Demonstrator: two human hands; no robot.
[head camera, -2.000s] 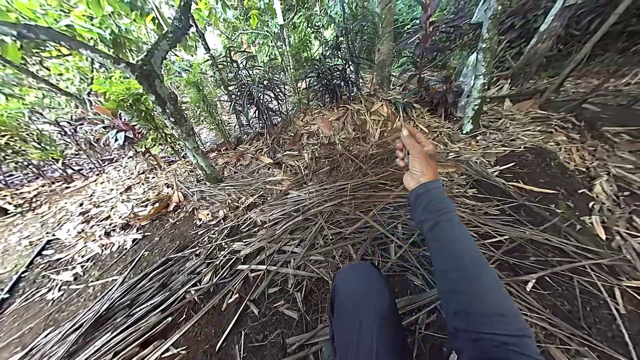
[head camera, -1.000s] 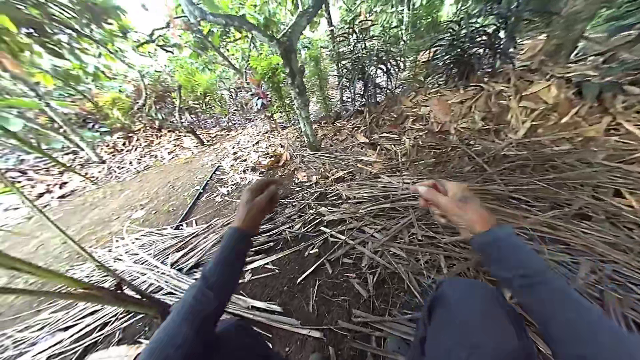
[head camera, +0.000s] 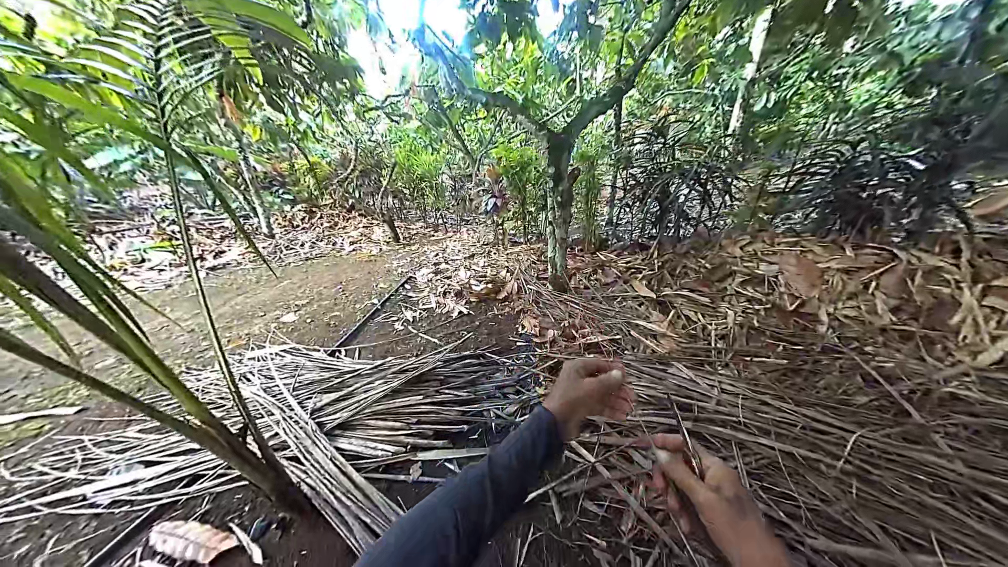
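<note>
My left hand (head camera: 592, 391), at the end of a dark blue sleeve, is over the dry stalks just right of the middle, with its fingers curled and thumb on top; whether it pinches something thin is unclear. Lower and to the right, my right hand (head camera: 713, 492) is closed around a thin, dark, blade-like object (head camera: 683, 431) that points up and slightly left. The two hands are close together but apart. Beneath and beside them lies a thick spread of long dry stalks (head camera: 819, 465). Another pile of dry stalks (head camera: 394, 405) lies to the left.
A green palm (head camera: 276, 480) rises at the left, its fronds arching across the upper left. A slim tree trunk (head camera: 559, 209) stands ahead. A black pipe or hose (head camera: 370, 315) crosses the bare soil. Brown leaf litter (head camera: 795, 276) covers the ground to the right, before dark-leaved shrubs.
The view has swung left, bringing the palm further in. One second ago my hands were wide apart; now they are close together. The dark object shows plainly in my right hand.
</note>
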